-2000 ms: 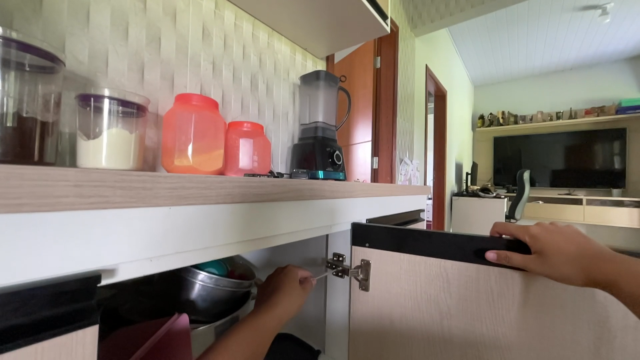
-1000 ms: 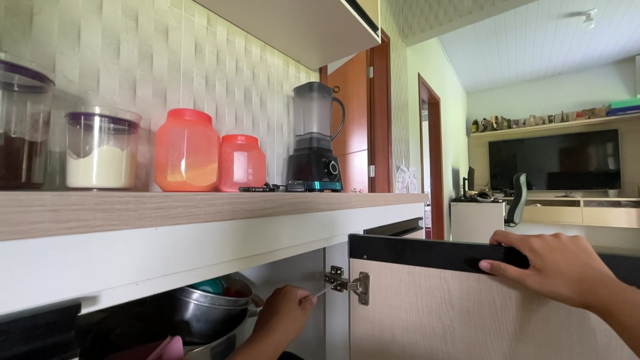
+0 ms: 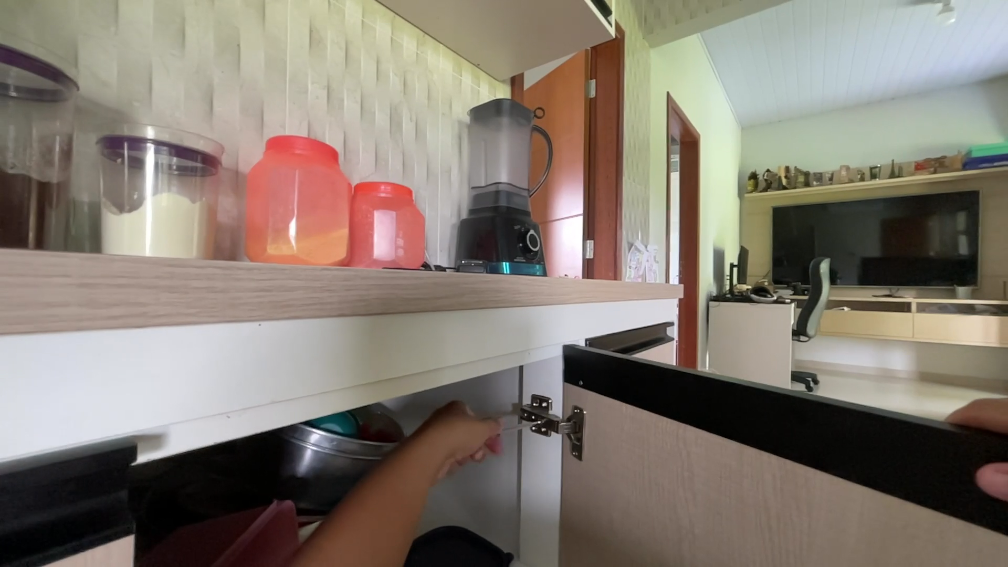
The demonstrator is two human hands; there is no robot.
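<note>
My left hand [image 3: 463,437] reaches inside the base cabinet, its fingers closed on a thin, light-coloured tool [image 3: 516,426]; the handle is hidden in the fist. The tool's far end meets a metal concealed hinge [image 3: 540,415] on the cabinet's side panel. That hinge joins the open cabinet door [image 3: 756,480], which has a wood-look face and a black top edge. At the right frame edge, my right hand [image 3: 990,449] grips the door's black edge, thumb on the near face and fingers over the top. Most of this hand is out of view.
Metal pots [image 3: 331,465] and a dark pink item [image 3: 264,539] lie inside the cabinet. On the countertop [image 3: 315,291] above stand a blender [image 3: 504,197], two red jars [image 3: 298,201] and clear canisters [image 3: 160,197]. An upper cabinet [image 3: 512,27] hangs overhead.
My right hand has moved right along the door's top edge, toward the frame's edge. My left hand stays by the hinge, still holding the thin tool.
</note>
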